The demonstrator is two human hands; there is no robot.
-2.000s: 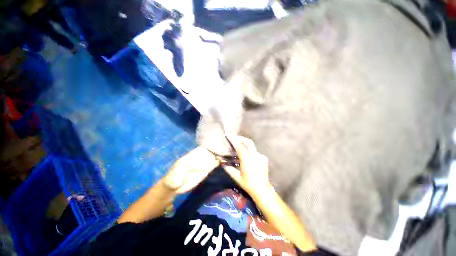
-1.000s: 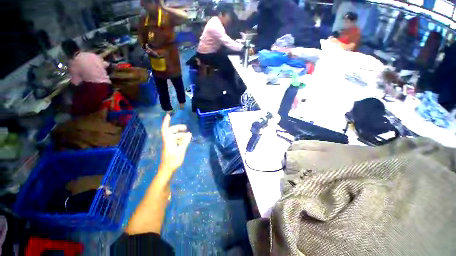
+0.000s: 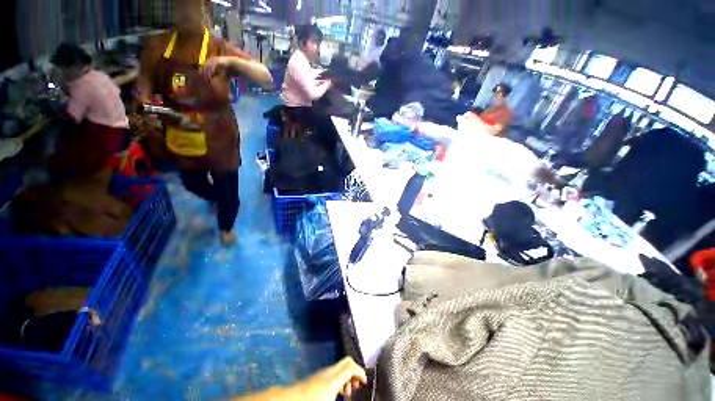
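Observation:
A grey-brown woven jacket [image 3: 541, 337] lies bunched on the near right end of the white table [image 3: 357, 313], with folds near its left end. A few small dark buttons show at its left edge. My left hand [image 3: 347, 379] is at the bottom edge, close to the jacket's left edge, with fingers curled. I cannot tell whether it touches or holds cloth. My right hand is not in view.
A person in a brown apron [image 3: 205, 117] stands in the aisle with a metal cylinder. Blue crates [image 3: 117, 290] stand at left. A dark spray gun [image 3: 367, 233] with a cord and a black cap [image 3: 513, 227] lie on the table. Other workers are behind.
My left hand dropped from its raised, pointing pose over the aisle to beside the jacket. My right hand, visible earlier at the cloth, is out of view. The aproned person came closer.

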